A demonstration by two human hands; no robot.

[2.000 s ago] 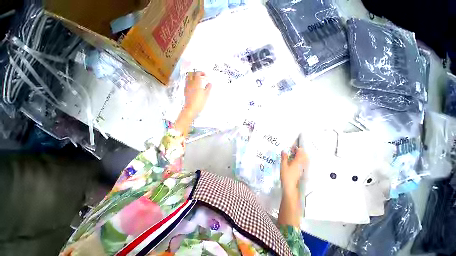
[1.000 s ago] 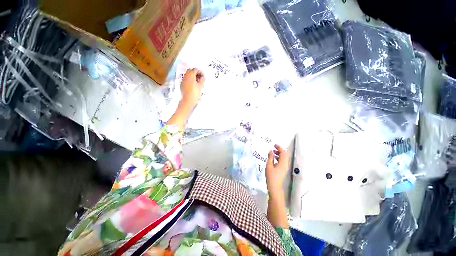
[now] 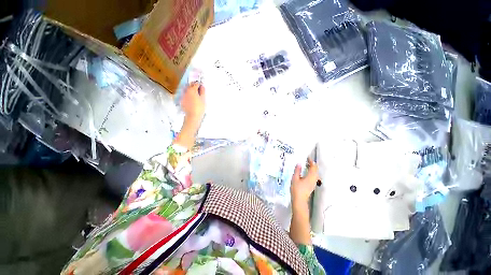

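Note:
My left hand (image 3: 194, 99) is at the left edge of a whitish printed garment polybag (image 3: 242, 102), fingers curled; whether it grips anything is hard to tell. My right hand (image 3: 304, 181) is at the left edge of a folded cream jacket (image 3: 358, 201) with dark round buttons, thumb and finger apart. Small clear packets (image 3: 272, 166) with dark print lie between my hands, just left of my right hand. Glare washes out the middle of the polybag.
An open carton (image 3: 175, 43) stands at the upper left. Bagged dark garments (image 3: 409, 64) are stacked at the upper right. Clear bags with white strips (image 3: 32, 80) lie at the far left. Light blue packets (image 3: 430, 188) lie right of the jacket. A blue bin (image 3: 334, 262) shows below the table edge.
My left hand has moved left and slightly down along the polybag. My right hand moved left from its first position, then slightly back toward the jacket edge, its fingers now more spread.

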